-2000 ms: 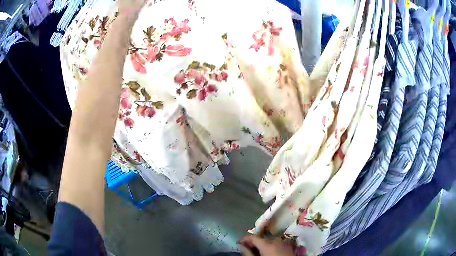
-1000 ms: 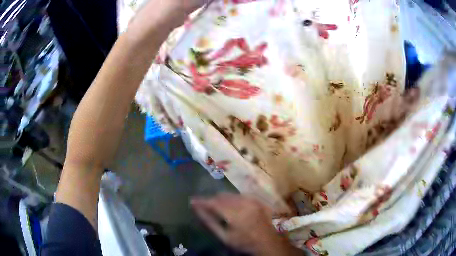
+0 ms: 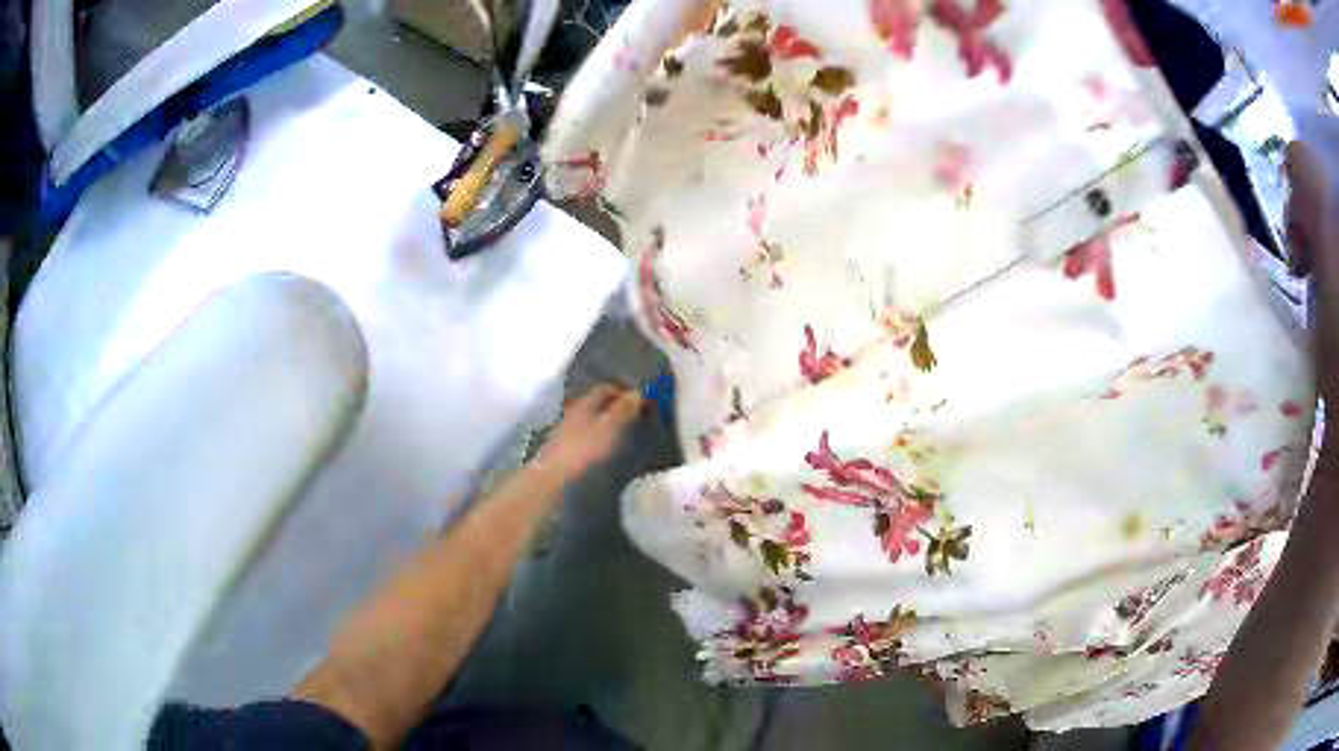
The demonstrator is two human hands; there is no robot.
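A cream floral garment (image 3: 940, 396) with pink-red flowers hangs raised on the right half of the view, its ruffled lower edge above the floor. A straight line crosses its upper right part. My left hand (image 3: 595, 423) is beside the garment's left edge, over the gap by the table; its fingers are small and blurred, and I cannot tell whether they grip anything. My right hand (image 3: 1304, 206) is at the right rim beside the garment, partly out of view, with the forearm below; its grip is hidden.
A white ironing table (image 3: 426, 316) is at left, with a padded white pressing arm (image 3: 220, 396) above it. A steam iron (image 3: 492, 198) with a yellow-tan handle stands near its back right corner. A metal iron rest (image 3: 203, 154) is at back left. Grey floor (image 3: 588, 616) shows below.
The view has swung from the hanging rail to the ironing table. The floral garment is now apart from the striped pieces, and my left hand has come down from its top.
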